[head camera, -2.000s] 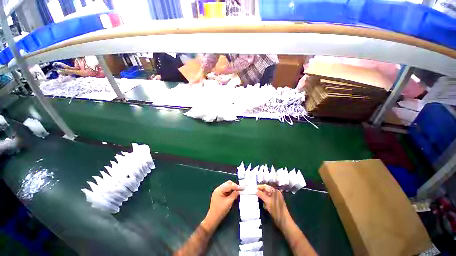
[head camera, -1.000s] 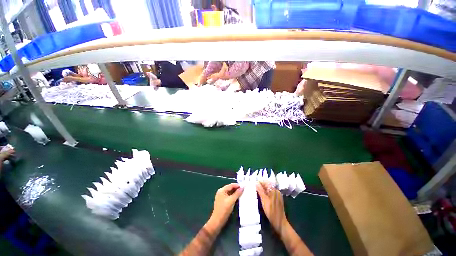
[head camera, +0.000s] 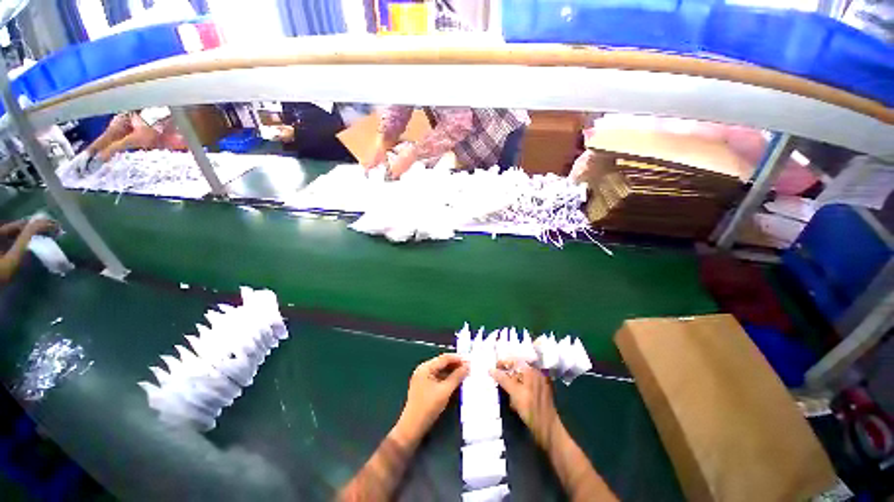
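Note:
A row of white wrapped pieces runs from the bottom edge up between my hands on the dark-green belt. My left hand pinches its left side near the top end. My right hand holds its right side at the same height. A short row of white pointed pieces lies crosswise just beyond and to the right of my hands. Another saw-tooth row of white pieces lies slanted at the left. The exact finger contact is too small to tell.
A closed brown carton lies at right. A glittery patch of small bits is at far left, near a neighbour's hands. Across the belt are a white tangled heap, flattened cartons and coworkers. A wood-edged shelf crosses overhead.
The view has shifted slightly. My hands stay near the row's top end. At far left the neighbour's hands have come into view at a white piece. A coworker's arms opposite have moved left.

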